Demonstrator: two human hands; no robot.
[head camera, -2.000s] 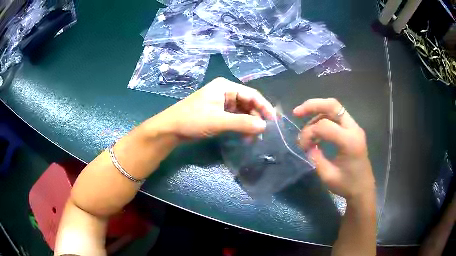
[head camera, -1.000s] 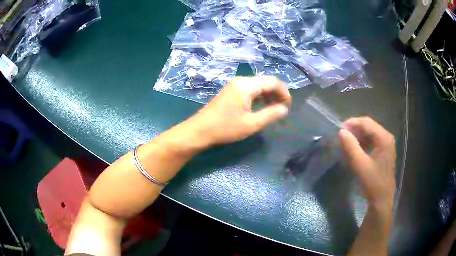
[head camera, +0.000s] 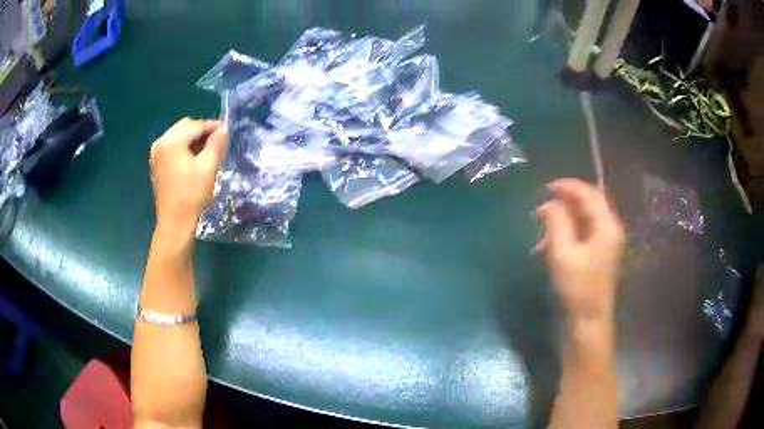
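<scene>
Filled clear zip bags (head camera: 360, 109) lie in a loose overlapping pile, shiny and crinkled, with dark contents showing. My left hand (head camera: 188, 172) is at the pile's left edge, its thumb and fingers pinched at the edge of a clear zip bag (head camera: 243, 117). The fingertips partly hide where it grips. My right hand (head camera: 582, 239) is to the right of the pile, above the table, blurred, with bent fingers apart and nothing visible in it.
The dark-green table (head camera: 402, 276) curves along the front. Pale posts (head camera: 601, 38) and yellow-green scraps (head camera: 691, 100) stand back right. A blue tray (head camera: 98, 32) and dark pouch (head camera: 63, 147) lie left. A red stool (head camera: 98, 398) is lower left. Another person's arm (head camera: 737, 369) shows right.
My left hand has moved left to the pile and pinches a bag. My right hand no longer holds the bag it had. The view has shifted, showing the blue tray and more of the scraps.
</scene>
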